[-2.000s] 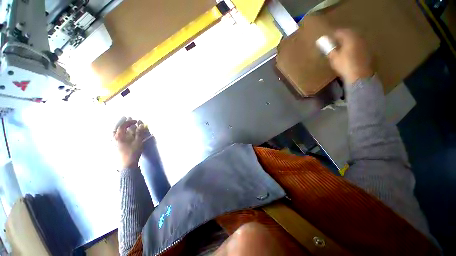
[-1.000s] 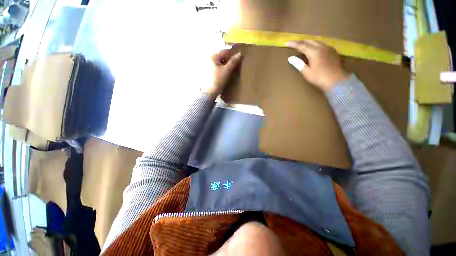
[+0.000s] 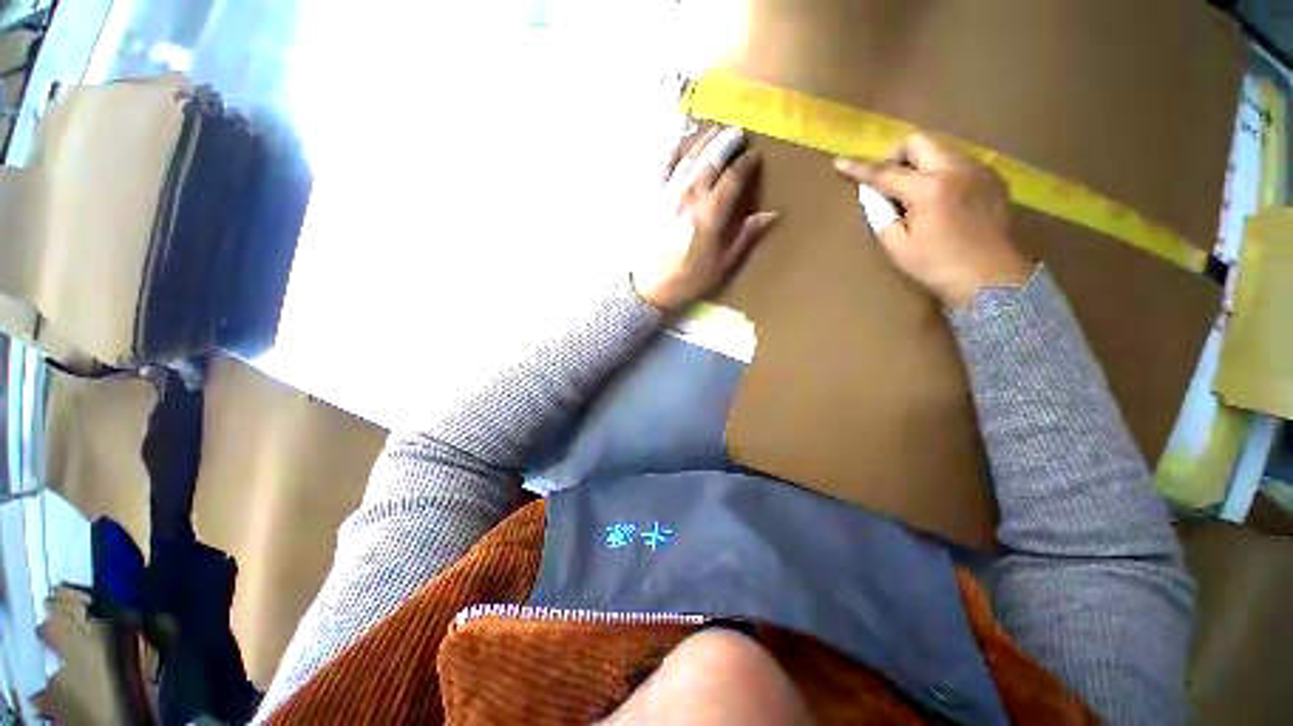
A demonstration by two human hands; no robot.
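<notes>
A brown cut panel [image 3: 865, 355] lies flat in front of me, its near edge at my apron. A yellow guide strip [image 3: 1092, 210] runs across its far side, with another brown panel area [image 3: 993, 71] beyond. My left hand [image 3: 713, 213] rests with spread fingers on the panel's left edge, fingertips near the strip's left end. My right hand [image 3: 943, 213] lies on the panel against the strip, index finger pointing left, a white cover on the thumb. Neither hand visibly grips anything.
A thick brown panel stack [image 3: 121, 227] stands at the left of the white, glaring table [image 3: 426, 213]. Brown panels [image 3: 291, 496] and dark cloth hang at the lower left. A yellow card block [image 3: 1262, 319] and the white board edge are at the right.
The panel reaches under both hands, having come from the right side. Since one second ago, my left hand has shifted right and spread its fingers; my right hand has moved slightly right along the strip.
</notes>
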